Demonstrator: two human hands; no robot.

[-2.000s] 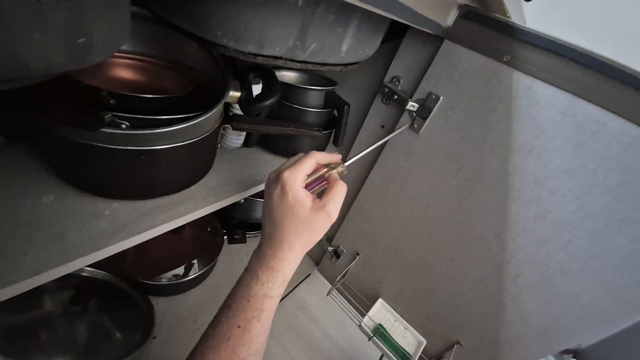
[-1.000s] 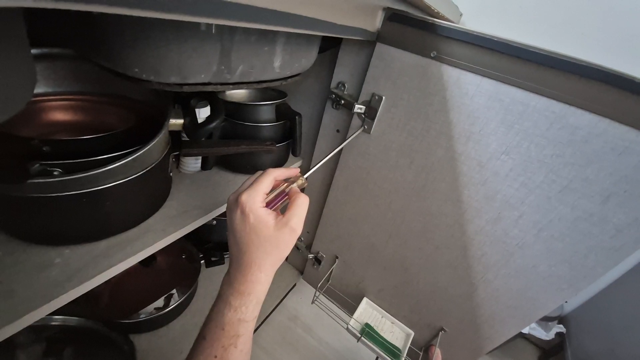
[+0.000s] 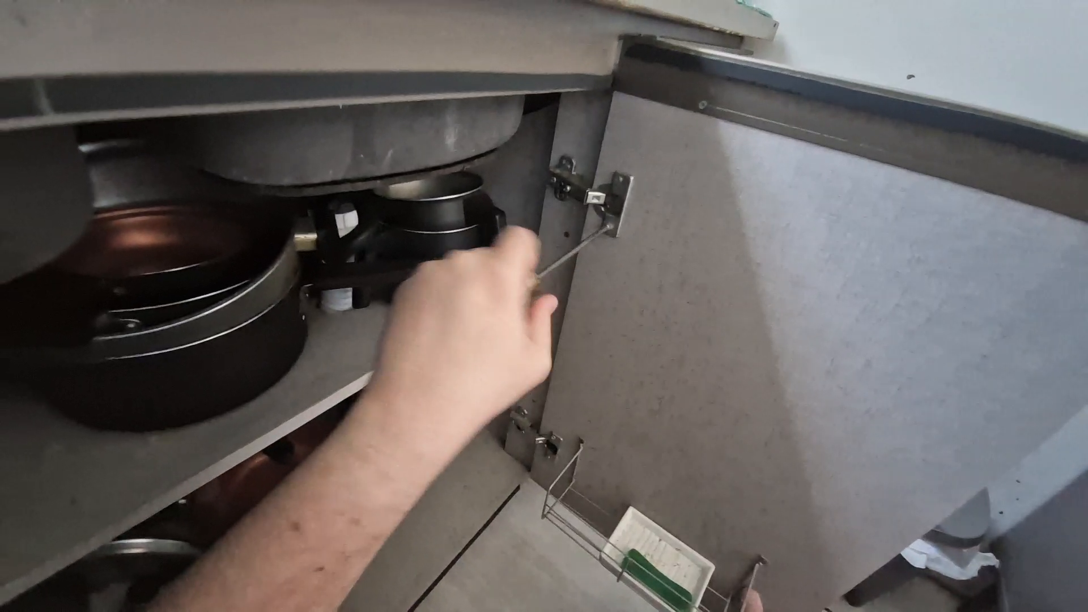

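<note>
My left hand is closed around the handle of a screwdriver, palm turned away from the camera and slightly blurred. The handle is almost wholly hidden by the fingers. The thin metal shaft slants up to the right, its tip at the lower part of the upper hinge's plate on the inner face of the cabinet door. The hinge arm joins the door to the cabinet side. At the bottom edge, beside the wire rack's end, only a bit of my right hand shows; its grip is hidden.
Pots and pans, among them a dark pot, fill the shelf left of my forearm. A lower hinge sits below. On the door, a wire rack holds a white tray with a green item. The countertop edge runs overhead.
My left hand has rolled over, so its back now faces the camera and hides the handle seen earlier. The screwdriver tip stays at the upper hinge plate. The view has shifted.
</note>
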